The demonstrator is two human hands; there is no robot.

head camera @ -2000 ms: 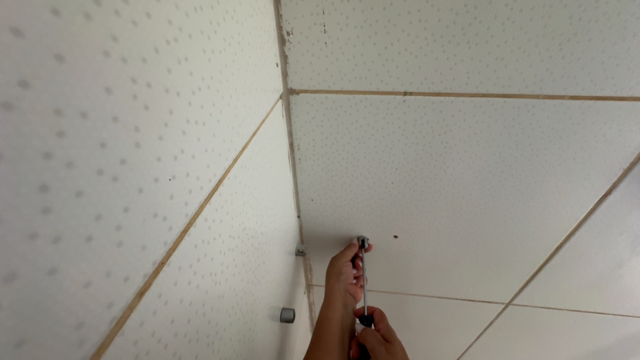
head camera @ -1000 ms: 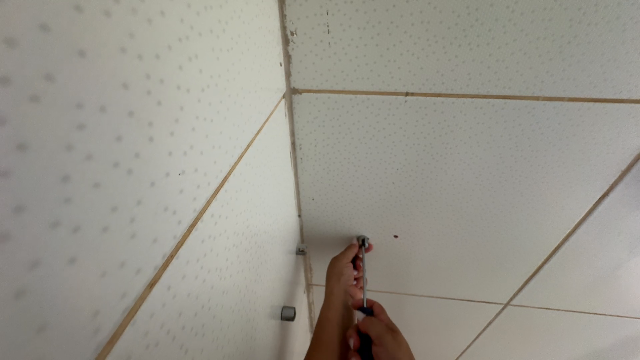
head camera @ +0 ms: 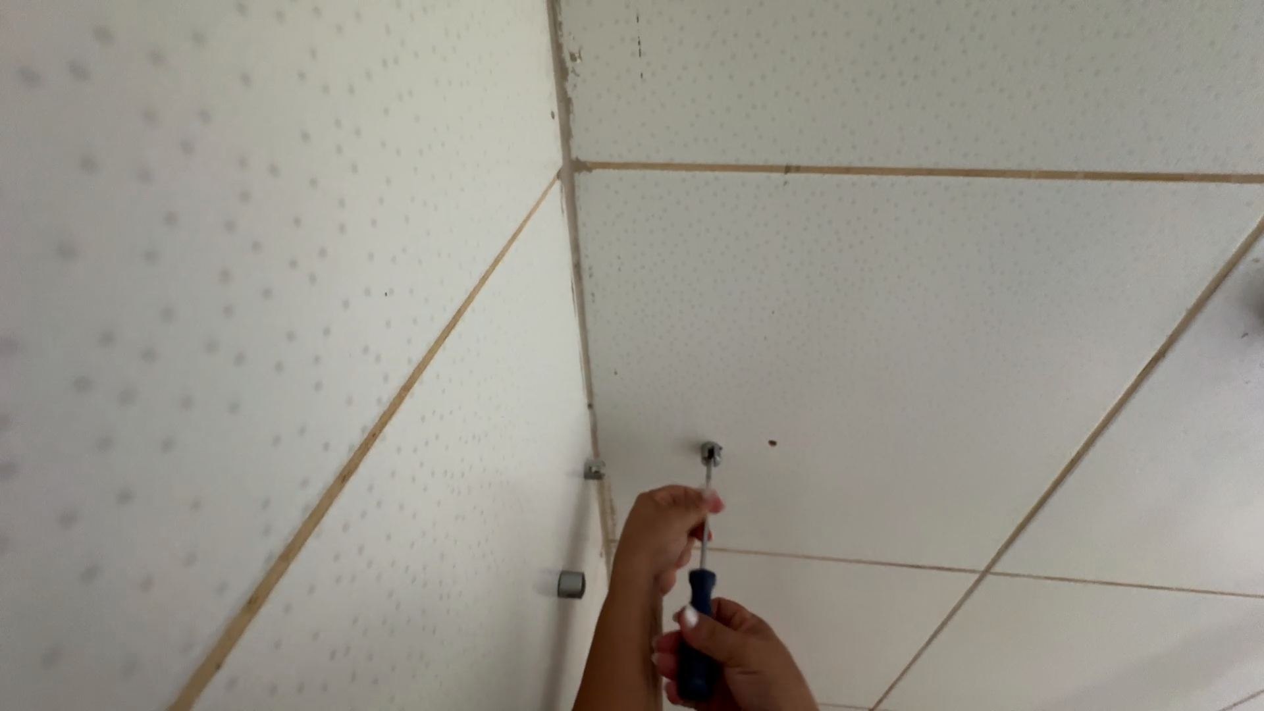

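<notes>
My right hand (head camera: pixel 736 654) grips the dark blue handle of a screwdriver (head camera: pixel 700 632), whose metal shaft points up. The tip of the shaft meets a small metal fitting (head camera: pixel 711 453) on the dotted white tiled surface. My left hand (head camera: pixel 669 533) is beside the shaft, just below the fitting, with its fingers bent around or near the shaft; whether they press on it or hold anything else is hard to see. A small dark hole (head camera: pixel 772 443) shows to the right of the fitting.
On the dotted tiled wall at left are a second small metal fitting (head camera: pixel 593 469), near the corner joint, and a grey cylindrical fitting (head camera: pixel 571 585) lower down. Tan joint lines (head camera: pixel 918 173) divide the tiles. The wall meets the other tiled surface close to my left forearm.
My left hand has moved down from the metal fitting, which now shows uncovered above the fingers. My right hand stays on the screwdriver handle.
</notes>
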